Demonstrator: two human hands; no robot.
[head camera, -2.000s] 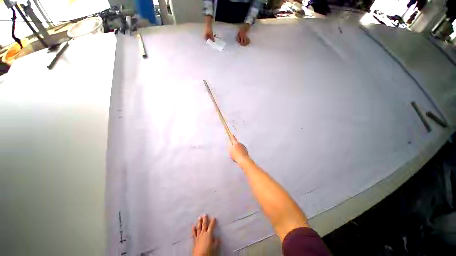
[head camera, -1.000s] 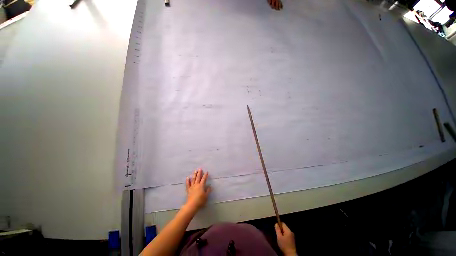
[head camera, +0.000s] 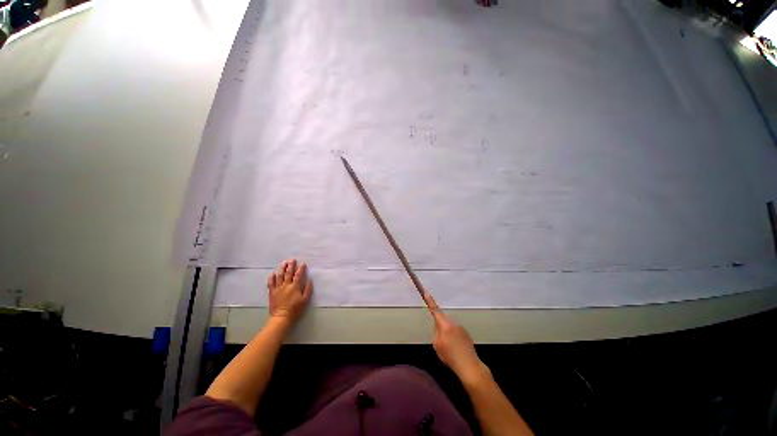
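Observation:
The wooden measuring stick (head camera: 382, 223) is thin, flat and brown. My right hand (head camera: 451, 339) holds its near end at the table's front edge. The stick points up and to the left over the marker paper (head camera: 545, 145), a wide white sheet with faint printed marks. I cannot tell whether its far tip touches the paper. My left hand (head camera: 290, 289) lies flat, fingers spread, on the paper's near edge strip, and holds nothing.
A metal rail (head camera: 186, 341) with a dark slot and blue clamps (head camera: 215, 340) stands at the near left. The pale table (head camera: 94, 170) extends left. A short bar (head camera: 772, 226) is at the right edge. A person's fingers (head camera: 486, 2) show at the top.
The view has tilted down towards the near edge. The stick, first reaching far across the paper, was drawn back, then swung left. My left hand still rests near the front edge.

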